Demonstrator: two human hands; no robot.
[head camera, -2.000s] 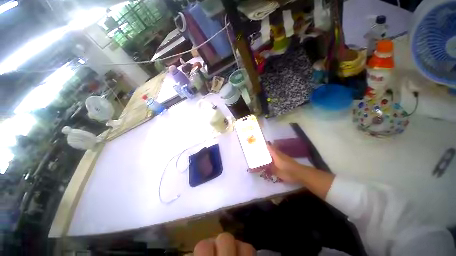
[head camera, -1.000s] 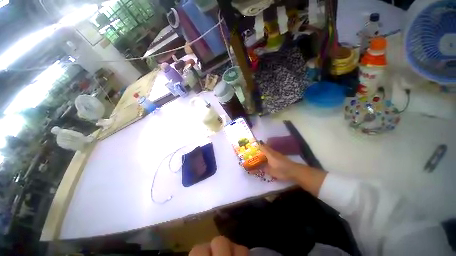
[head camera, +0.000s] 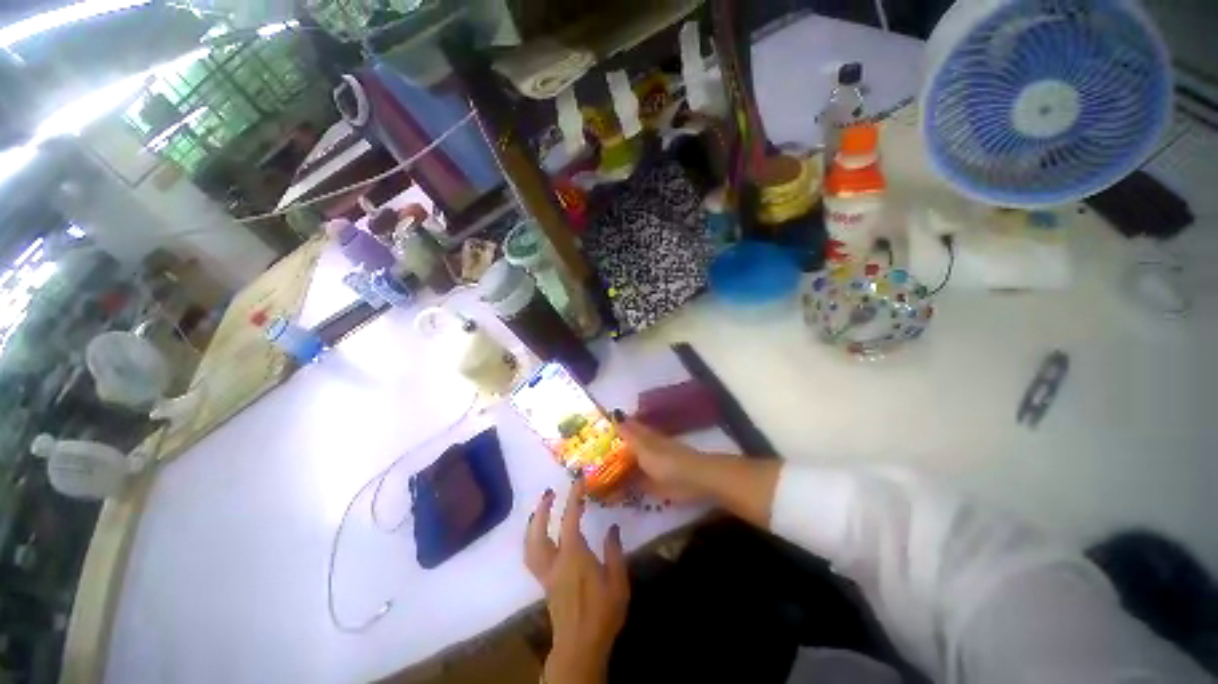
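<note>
A smartphone (head camera: 572, 425) with a bright screen, orange at its lower part, is in my right hand (head camera: 661, 461), held over the white table. A beaded strap hangs at its lower end. My left hand (head camera: 581, 577) is raised below the phone, fingers apart, a fingertip at or near the screen's lower edge; contact is unclear. A dark blue fabric piece (head camera: 484, 519) lies flat left of the phone, with a dark flat item (head camera: 452, 497) on it. A white cable (head camera: 350, 535) loops to its left.
A maroon folded cloth (head camera: 679, 408) and dark strip (head camera: 721, 398) lie right of the phone. Behind stand a dark bottle (head camera: 541, 325) and cream bottle (head camera: 478, 358). To the right are a blue bowl (head camera: 757, 277), dotted bowl (head camera: 868, 314), orange-capped bottle (head camera: 855, 201), fan (head camera: 1049, 104) and snips (head camera: 1043, 389).
My left hand has risen from the bottom edge to the phone's lower end and its fingers have spread. My right hand still holds the phone. The view has shifted right, and the screen picture has changed.
</note>
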